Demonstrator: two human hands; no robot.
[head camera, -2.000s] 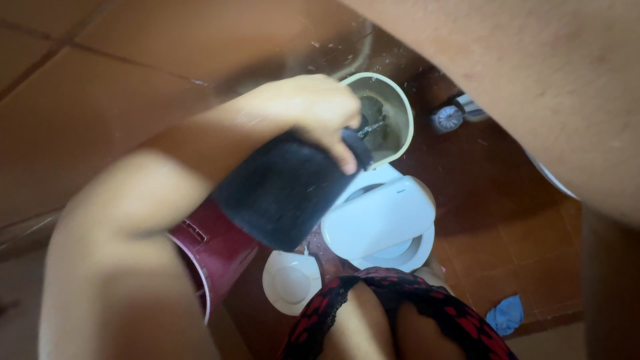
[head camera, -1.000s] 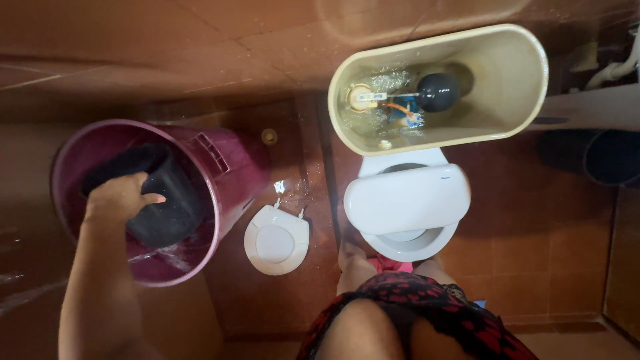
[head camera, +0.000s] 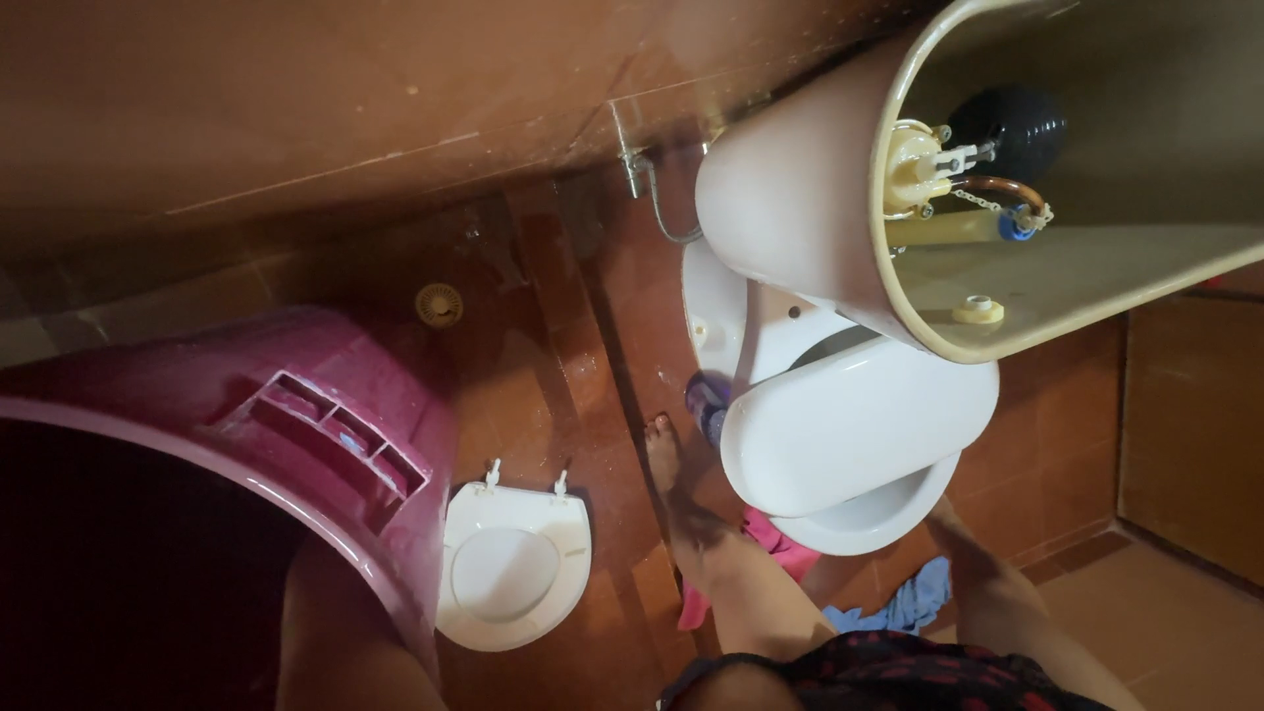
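Observation:
At the lower left stands a large magenta plastic tub (head camera: 365, 365) with a slotted handle. My left forearm reaches into its dark mouth; the hand is hidden there, and what it holds cannot be seen. My right hand is out of view. At the upper right is an open cream toilet cistern (head camera: 790, 188) without its lid. Inside it are a black float ball (head camera: 1012, 133), a yellowish overflow tube (head camera: 948, 229), a small chain and fittings. The white cistern lid (head camera: 859, 425) lies tilted across the toilet bowl (head camera: 879, 523) below.
A white toilet seat with its cover (head camera: 513, 563) lies on the tiled floor beside the tub. A round floor drain (head camera: 438, 305), a wall valve with a hose (head camera: 637, 178), a purple bottle-like object (head camera: 707, 400), pink cloth (head camera: 780, 543) and blue cloth (head camera: 918, 597) are around my legs.
My left hand, earlier holding a black bucket at the cistern and then inside the tub, is now hidden, as is the bucket. The view has shifted closer to the tub and cistern.

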